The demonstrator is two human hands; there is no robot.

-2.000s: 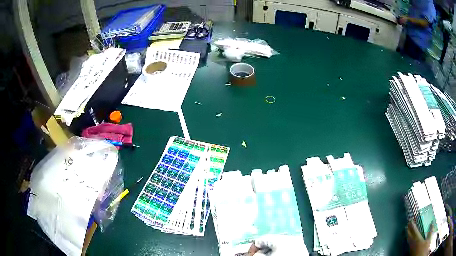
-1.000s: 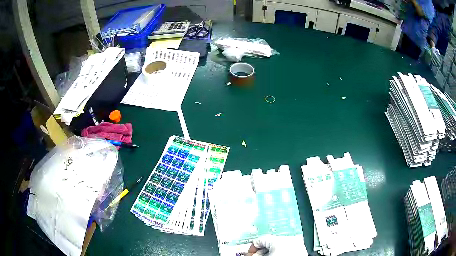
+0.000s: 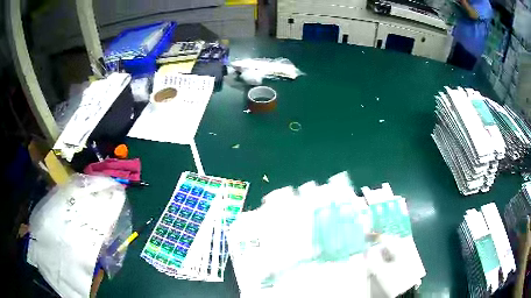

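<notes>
White cartons with teal panels [image 3: 339, 230] lie at the bottom centre; the top one is motion-blurred and reaches over the left side of a second carton pile [image 3: 396, 218]. A small blurred skin-toned patch at the blurred carton's right edge may be a fingertip; which hand is unclear. No whole hand of mine shows. Left of the cartons lie shiny blue-green label sheets [image 3: 187, 218], fanned out, with white strips over their right part.
Tall carton stacks [image 3: 468, 139] and a smaller pile [image 3: 488, 250] stand right. A brown tape roll [image 3: 262, 100] stands mid-table. A plastic bag with papers [image 3: 75, 227] and pink-red cloth [image 3: 116, 169] lie left. Another person [image 3: 473, 29] stands behind.
The view has shifted. The top carton has moved right, blurred, towards the right pile. The fingers with a white covering at the bottom centre no longer show there.
</notes>
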